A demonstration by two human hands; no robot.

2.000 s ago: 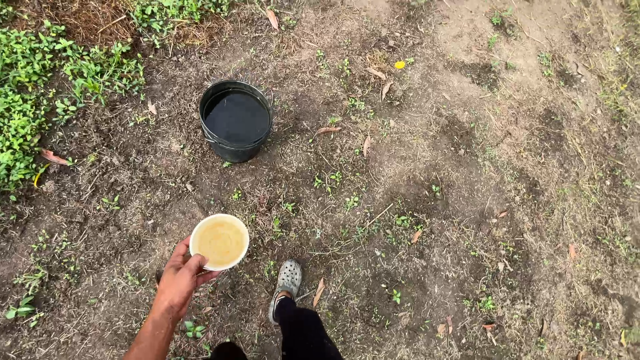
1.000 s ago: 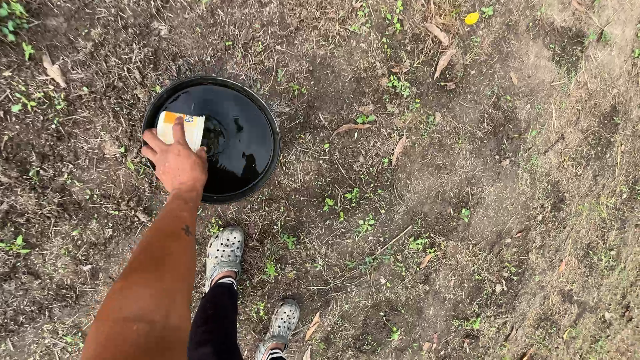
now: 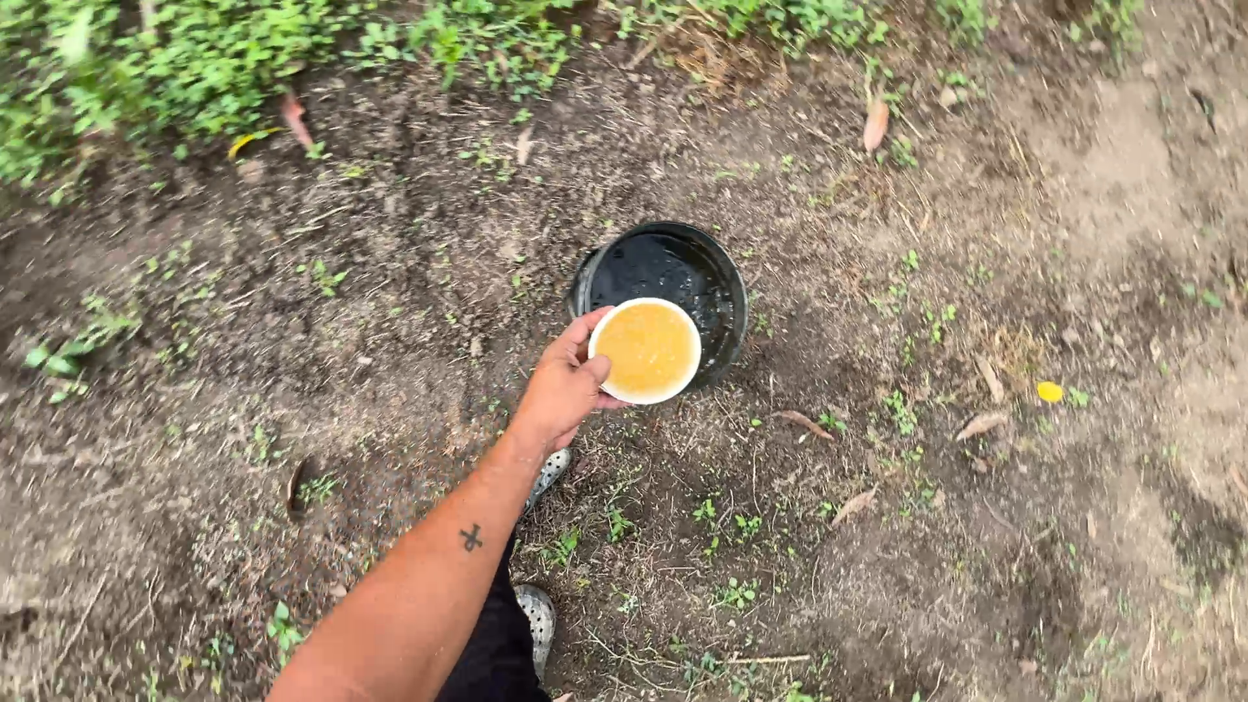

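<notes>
My left hand [image 3: 568, 382] grips a round white plastic tub [image 3: 644, 351] from its left side, with the thumb over the rim. Yellow-orange colour shows inside the tub, under what looks like clear liquid. The tub is held over the near part of a black bucket [image 3: 729, 292], covering some of its rim. Dark liquid [image 3: 648, 263] with small bright specks on its surface is in the bucket. My right hand is out of view.
Both my feet, in grey clogs [image 3: 536, 624], stand just below the bucket. Leafy green plants [image 3: 224, 58] grow along the upper left. Dry leaves [image 3: 804, 423] and small weeds dot the bare soil.
The tub was at the bucket's left side, dipped in and tilted, one second ago; now it is upright and above the bucket. The view has shifted a lot.
</notes>
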